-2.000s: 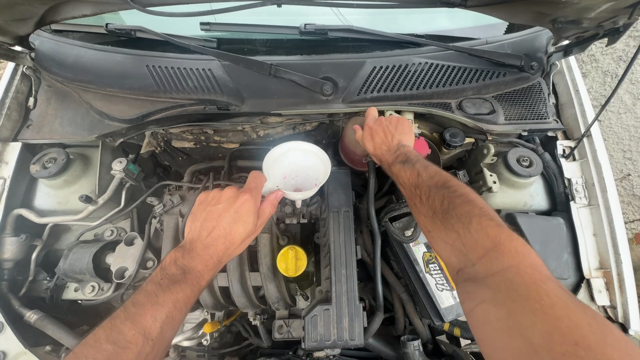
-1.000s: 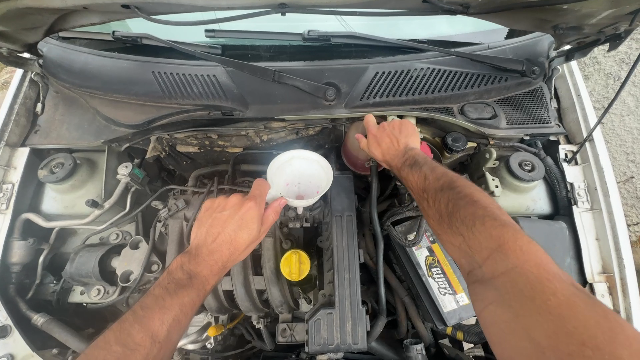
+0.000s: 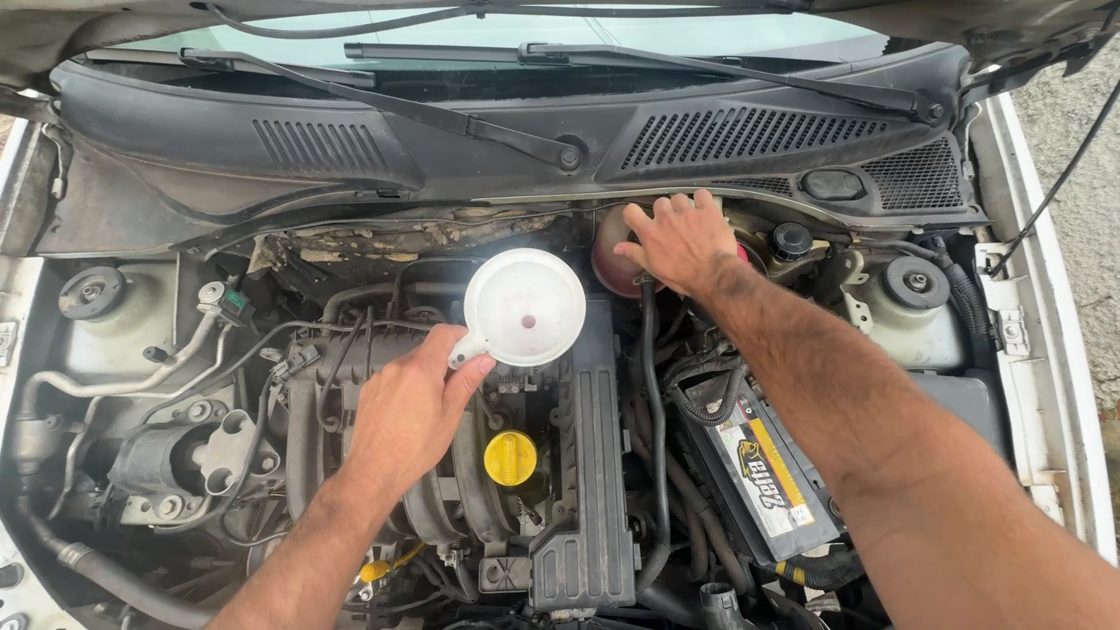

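My left hand grips the side tab of a white plastic funnel above the engine. The funnel's wide mouth faces up toward me, and a small reddish spot shows at its middle. My right hand lies over a round translucent reservoir with reddish liquid, near the cowl; its fingers hide the top, so a cap under them cannot be made out. A black hose runs down from the reservoir. Below the funnel sits the yellow oil filler cap, in place on the engine.
A Zetta car battery lies under my right forearm. The black plastic cowl with wiper arms spans the back. A black-capped brake fluid reservoir is right of my right hand. The intake manifold and hoses fill the left and middle.
The funnel in my left hand has tipped, so its mouth now faces the camera more directly and its spout no longer shows. My right hand stays over the reservoir.
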